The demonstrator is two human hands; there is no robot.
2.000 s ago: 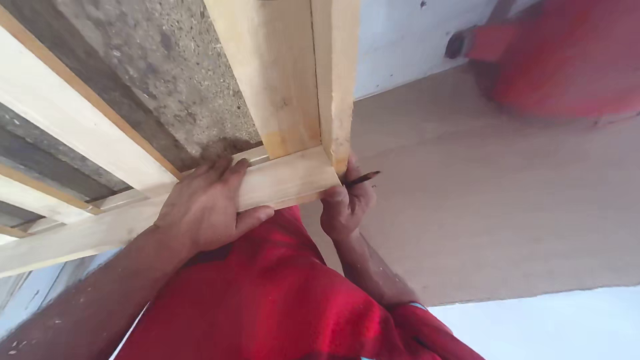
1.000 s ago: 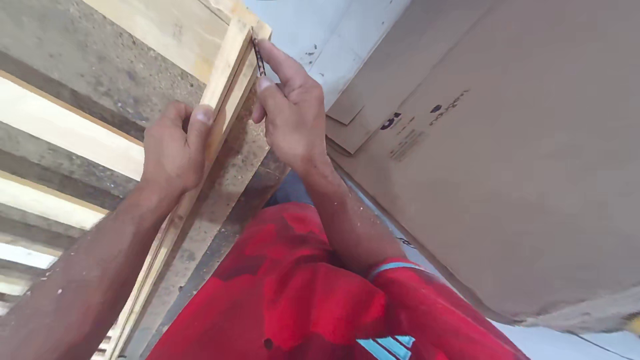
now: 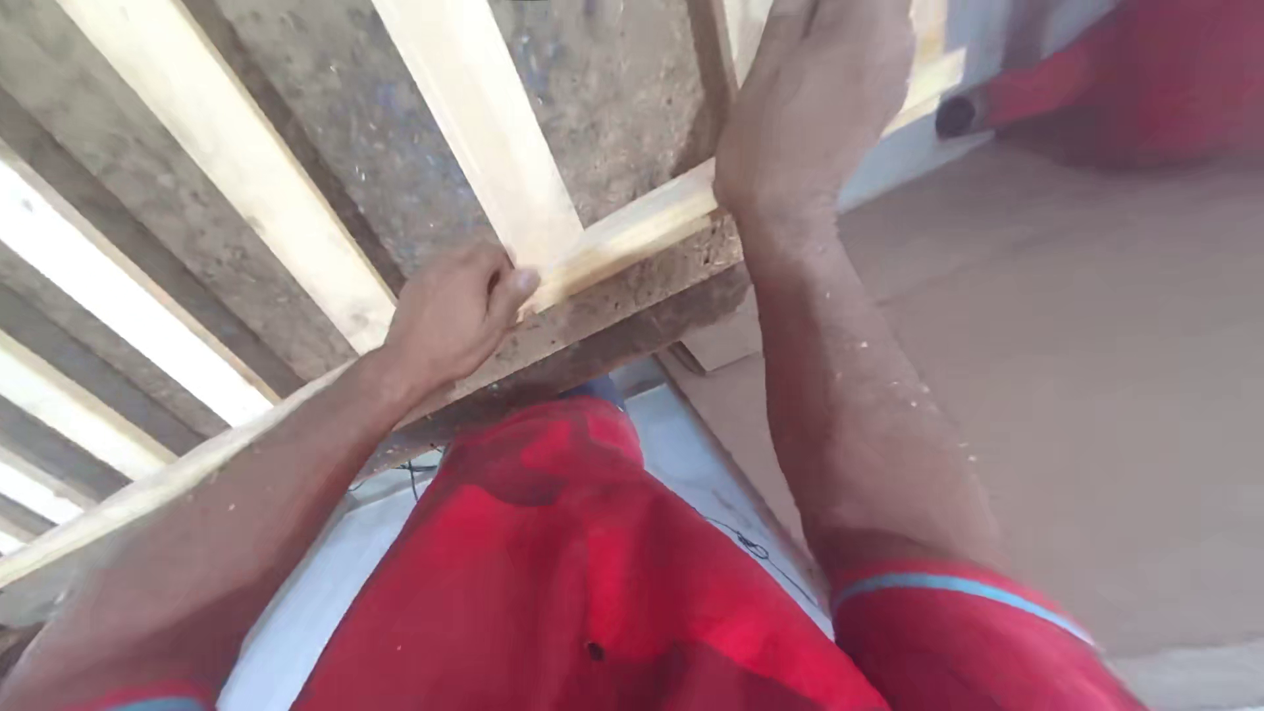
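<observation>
A slatted frame of pale wooden strips lies on a worn, stained workbench [image 3: 632, 109]. My left hand [image 3: 454, 311] rests on the near edge strip, its thumb by the joint where a cross slat [image 3: 484, 118] meets that strip. Further right, my right hand [image 3: 815, 109] reaches over the frame's near edge strip [image 3: 642, 227]. Its fingers are cut off by the top of the view, and the hand's back hides whatever lies beneath, so I cannot tell whether it holds anything. Several more slats [image 3: 237, 178] run side by side to the left.
A large brown cardboard sheet [image 3: 1066, 395] lies to the right, below the bench. A blurred red object [image 3: 1165, 89] with a dark round end is at the upper right. Thin dark wire [image 3: 750, 545] lies on the pale floor near my legs.
My right hand, which held a thin dark pencil-like thing at the frame's corner, is now further over the frame. My left hand has moved to a slat joint. The view has turned.
</observation>
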